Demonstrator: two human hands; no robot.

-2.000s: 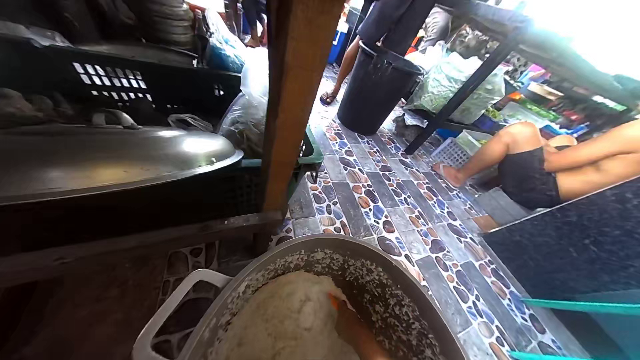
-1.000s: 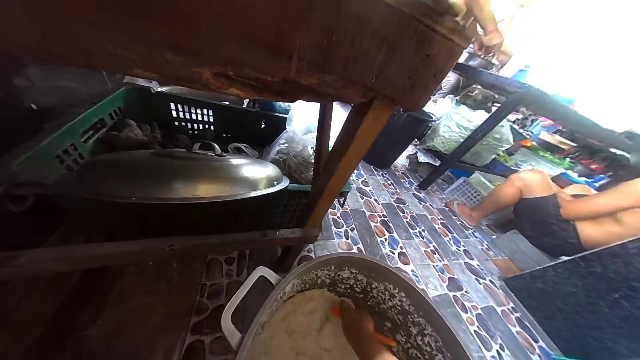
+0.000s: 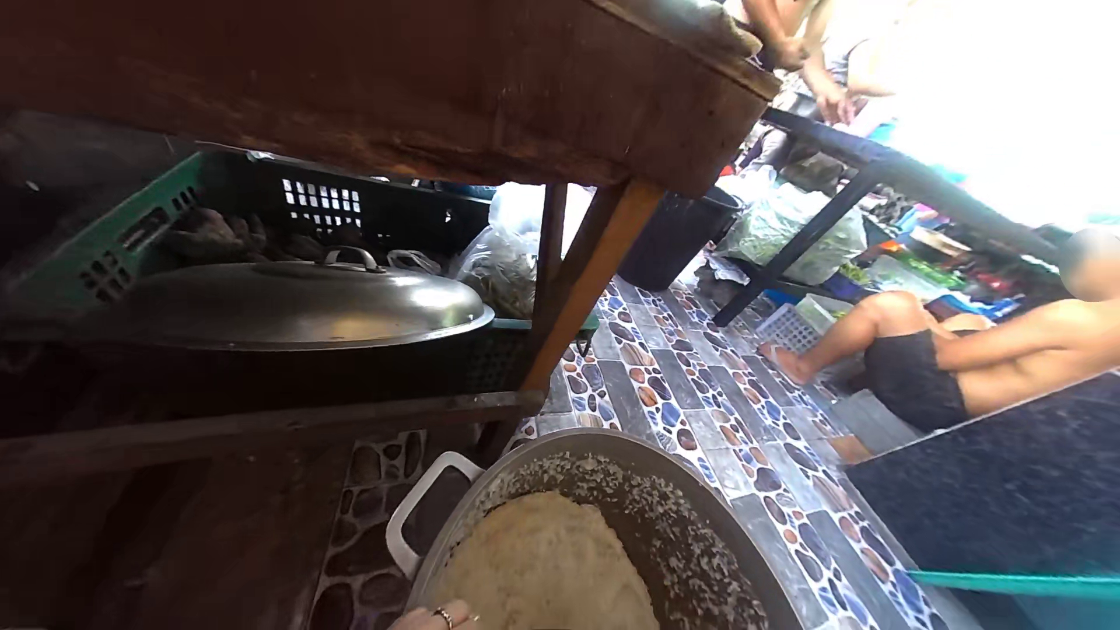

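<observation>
A large metal pot [image 3: 726, 516] stands at the bottom centre, with a pale mound of what looks like cooked rice [image 3: 547, 560] inside it. Loose grains cling to its right inner wall. My left hand [image 3: 435, 618], with a ring on one finger, shows only in part at the bottom edge, by the left side of the pot and the mound. Whether it grips anything is hidden by the frame's edge. The pot's light-coloured side handle [image 3: 411, 516] sticks out above that hand. My right hand is out of view.
A wooden table [image 3: 420, 87] overhangs the upper left, its leg [image 3: 595, 280] behind the pot. Below are a large metal lid [image 3: 306, 302] and a green plastic crate [image 3: 96, 236]. A seated person [image 3: 910, 376] is at right; a dark bin [image 3: 674, 236] stands behind.
The hand with an orange thing, seen in the pot in both earlier frames, has gone from view. My ringed left hand has appeared at the pot's left side. The view has shifted.
</observation>
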